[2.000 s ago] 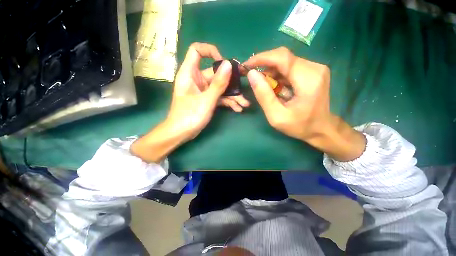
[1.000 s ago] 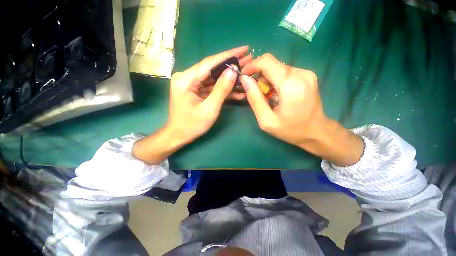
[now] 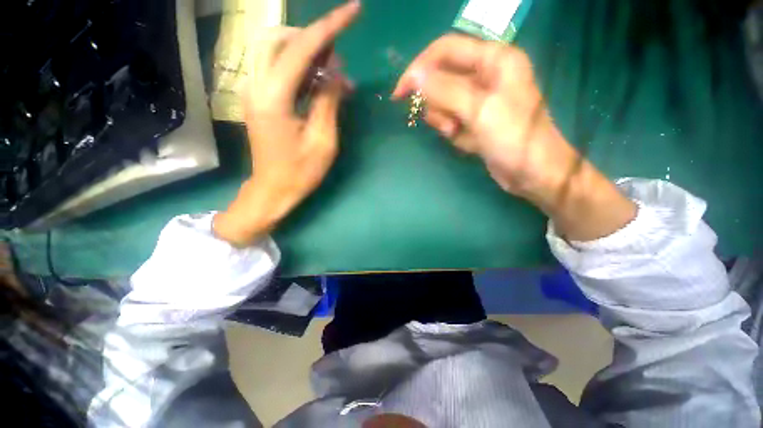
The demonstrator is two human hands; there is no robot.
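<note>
My left hand (image 3: 293, 125) is raised over the green mat at the left of centre, blurred. Something small and dark with a shiny glint (image 3: 318, 77) shows between its curled fingers; its shape is not clear. My right hand (image 3: 485, 109) is low at the mat, fingertips beside a small cluster of gold-coloured pieces (image 3: 414, 109). Its thumb and forefinger are close together; whether they pinch a piece cannot be told. The orange-yellow handle does not show now.
A black glossy blister tray (image 3: 92, 109) lies over a pale box edge (image 3: 197, 125) at the left. A yellow strip (image 3: 230, 75) lies beside it. A small bag with a white label (image 3: 492, 15) lies beyond my right hand. Tiny specks lie at the right.
My hands have moved apart. My left hand has moved left with the dark part less visible. My right hand has moved away from it, and the gold pieces are now uncovered.
</note>
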